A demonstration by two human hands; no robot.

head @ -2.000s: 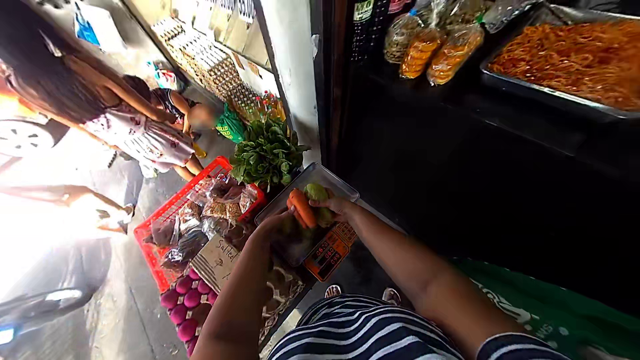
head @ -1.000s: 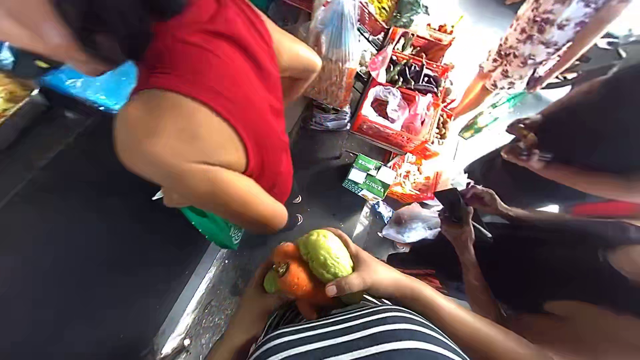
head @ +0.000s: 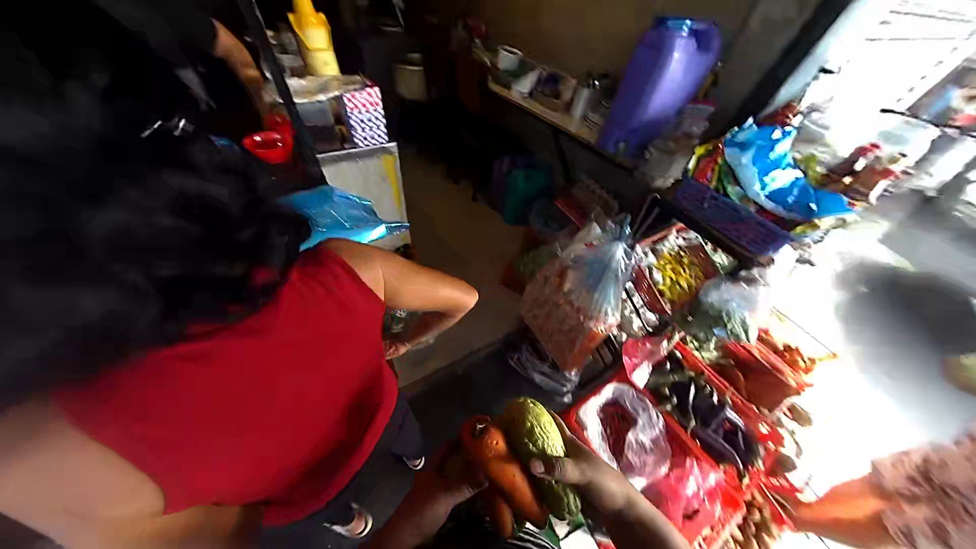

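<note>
At the bottom centre my left hand (head: 450,476) is closed around several carrots (head: 499,465), which point down toward my body. My right hand (head: 583,465) grips a green, bumpy-skinned vegetable (head: 537,438), possibly a chayote, with its thumb across the front. The green vegetable lies against the carrots, and both hands are close together. Part of my left hand's fingers is hidden in shadow and behind the carrots.
A person in a red sleeveless top (head: 290,381) stands close on the left. Red crates (head: 709,457) hold plastic bags and eggplants (head: 709,419) at the right. Behind are a bulging plastic bag (head: 579,297), a purple water container (head: 659,84) and a blue basket (head: 732,217). Another person's arm (head: 835,503) shows lower right.
The view has swung widely, from the street stall and food trays to the shop interior and vegetable crates. Both hands still hold the carrots and green produce.
</note>
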